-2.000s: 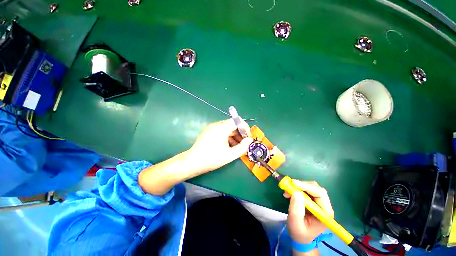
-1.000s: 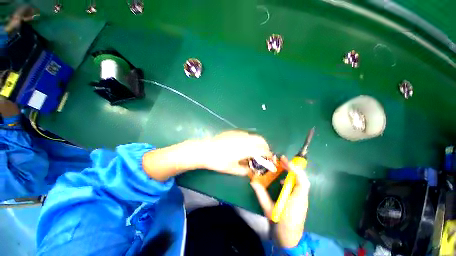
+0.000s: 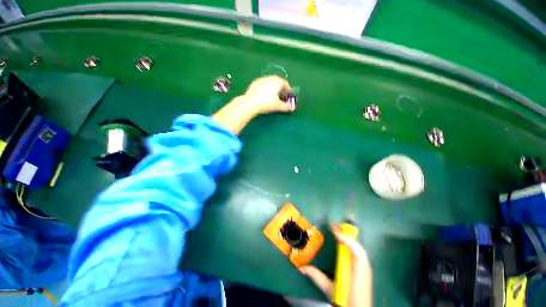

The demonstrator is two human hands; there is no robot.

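Observation:
My left hand [image 3: 267, 96] is stretched out over the green belt, with a small dark-and-silver workpiece [image 3: 290, 100] at its fingertips. The orange fixture [image 3: 278, 229] lies on the green mat, its dark round seat bare. My right hand [image 3: 357, 273] holds the yellow soldering iron [image 3: 343, 264] at the right of the fixture; the iron's tip is too blurred to see well. The solder wire [image 3: 263, 190] lies on the mat behind the fixture. My left sleeve hides part of the wire.
More workpieces [image 3: 372, 113] sit spaced along the belt [image 3: 329, 102]. The solder spool [image 3: 115, 141] and a blue station [image 3: 37, 149] stand left. A whitish cup [image 3: 396, 177] stands right, with a black fan box [image 3: 450, 270] beyond. A neighbour's blue sleeve [image 3: 36, 246] shows at left.
My left hand has moved from the fixture out to the belt, and the workpiece has left the fixture. My right hand has moved slightly off the fixture. The view has shifted towards the belt.

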